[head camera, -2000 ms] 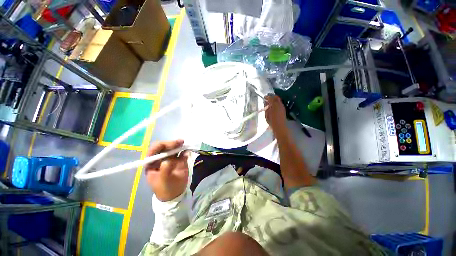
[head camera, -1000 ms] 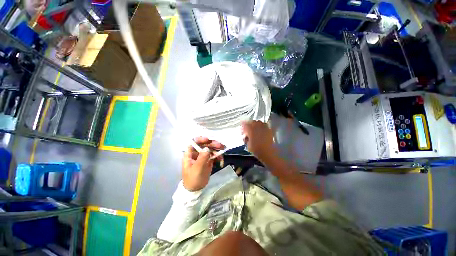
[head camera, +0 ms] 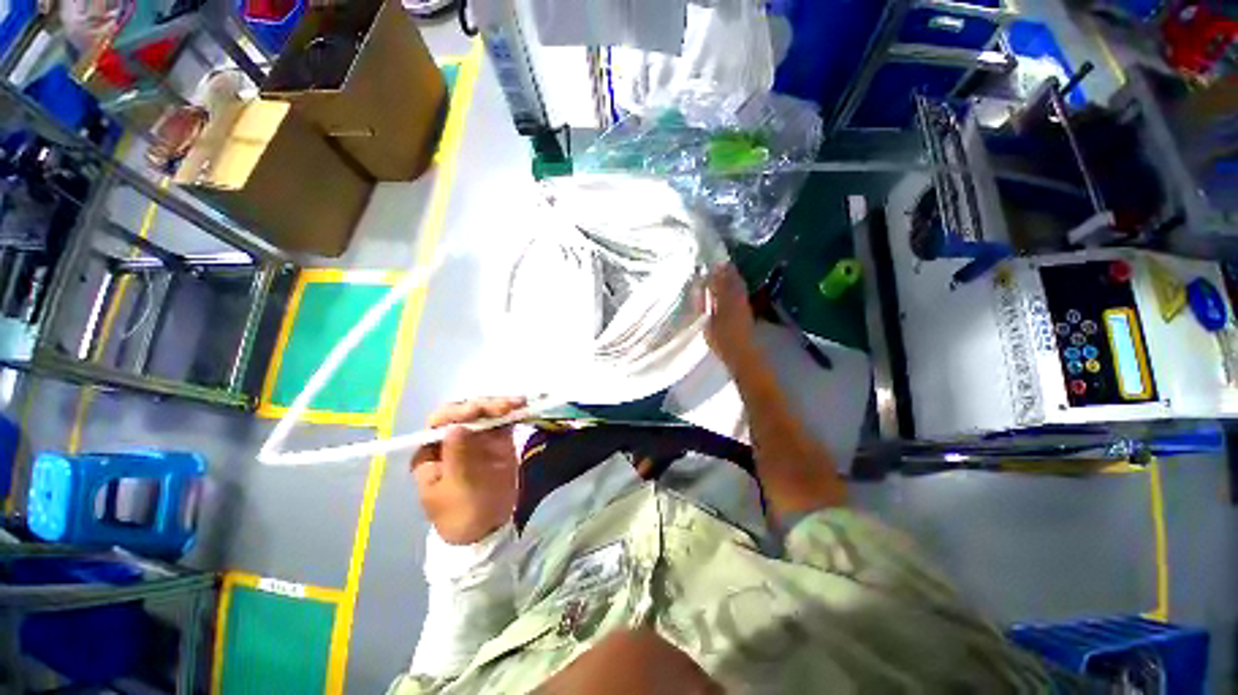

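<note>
A thick coil of white tubing [head camera: 638, 360] lies in front of me, with strands crossing its middle; glare washes out its left part. My left hand [head camera: 469, 468] is left of and below the coil, closed on a white tubing strand [head camera: 356, 445]. The strand bends in a sharp loop out to the left and runs back up toward the coil. My right hand [head camera: 724, 306] is at the coil's right edge; its fingertips are blurred against the white, so its grip cannot be told.
Beyond the coil lies a clear plastic bag [head camera: 760, 183] with a green patch. Right of it are a green cylinder [head camera: 840, 278], a dark slim tool [head camera: 801, 340] and a white machine [head camera: 971, 346] with a keypad. Cardboard boxes [head camera: 292, 177] and a blue stool [head camera: 116, 500] stand left.
Since one second ago my left hand has moved left and down from the coil's front, and my right hand up to its right edge. The strand now loops left instead of rising high.
</note>
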